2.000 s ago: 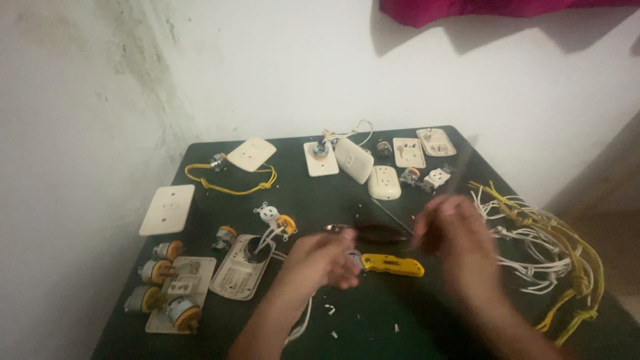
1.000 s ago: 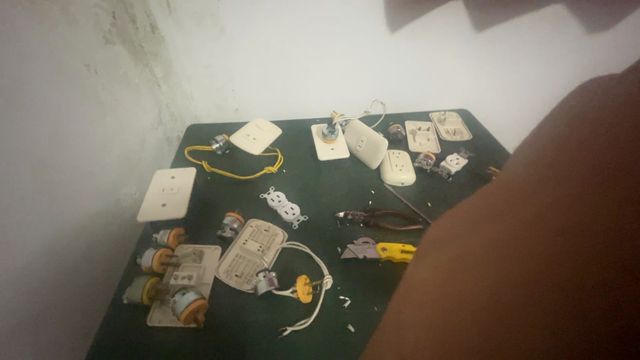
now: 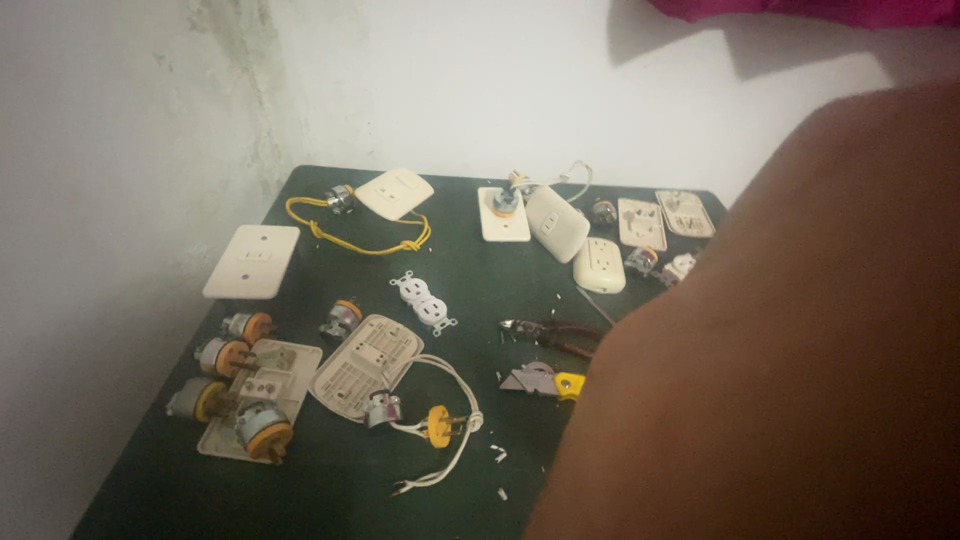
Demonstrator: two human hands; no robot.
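Note:
Neither of my hands shows; a bare arm, out of focus, fills the right side and covers part of the table. Beside it lie pliers with dark handles (image 3: 555,332) and a utility knife (image 3: 544,381) with a yellow handle, both partly hidden. A white duplex receptacle (image 3: 424,301) lies mid-table. Below it, a white wire (image 3: 457,386) with bared ends loops from a yellow plug body (image 3: 439,427) and a metal-cased part (image 3: 383,409), which rest against an upturned cover plate (image 3: 369,366). Several orange-and-metal plugs (image 3: 264,430) lie on and around another plate (image 3: 300,375) at left.
A cream wall plate (image 3: 253,261) lies at the left edge. Knotted yellow wire (image 3: 360,246) and a plate (image 3: 395,193) are at the back left. A cream outlet (image 3: 600,265), more plates (image 3: 641,223) and plugs stand back right. White scraps (image 3: 500,453) lie near the front. A wall borders the table.
Two seconds ago both hands were over the table; now neither shows. An arm has come across the right side, hiding the wires seen there earlier. The white wire and yellow plug now lie in front of the upturned plate.

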